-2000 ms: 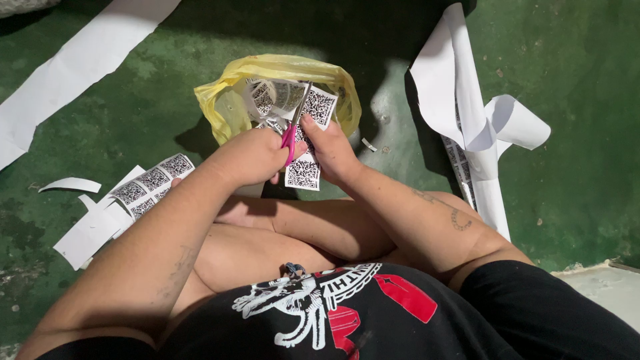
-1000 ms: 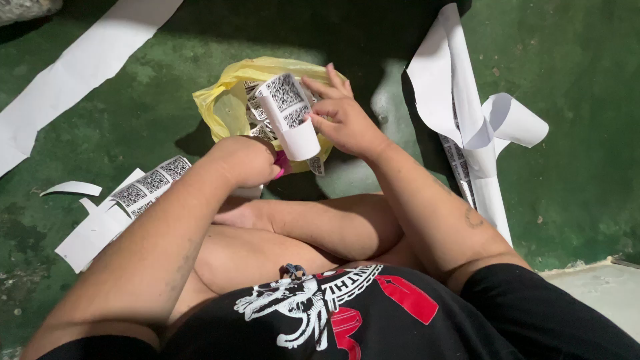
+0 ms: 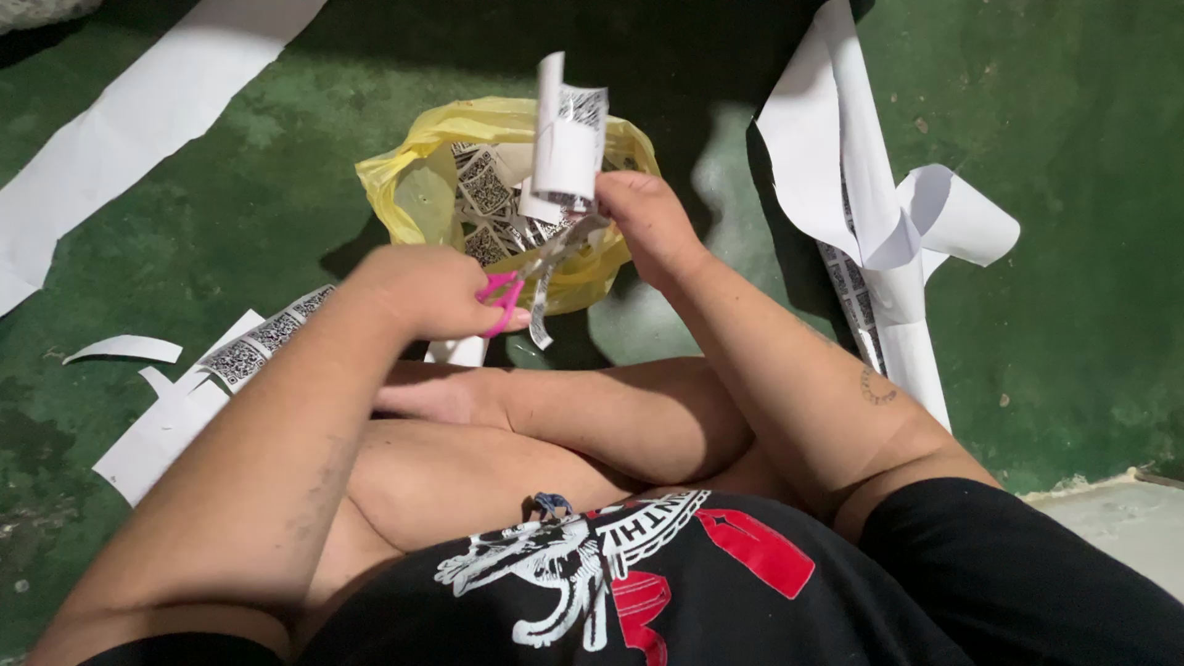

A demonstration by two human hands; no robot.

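My left hand is closed on the pink handles of a pair of scissors, whose blades point up and right toward the paper. Between the thumb and fingers of my right hand is the lower edge of a curled paper strip printed with square codes. A narrow printed sliver hangs by the blades. Under both stands an open yellow plastic bag, which holds many printed paper pieces. The meeting point of blades and paper is blurred.
Printed sheets and white paper scraps lie by my left forearm, near a thin curved offcut. A long white paper strip crosses the green floor at upper left. Large rolled paper sheets lie at right.
My right hand has closed from spread fingers onto the lower edge of the curled strip. The scissors, mostly hidden a second ago, show again at the paper. A narrow sliver now hangs beside the blades.
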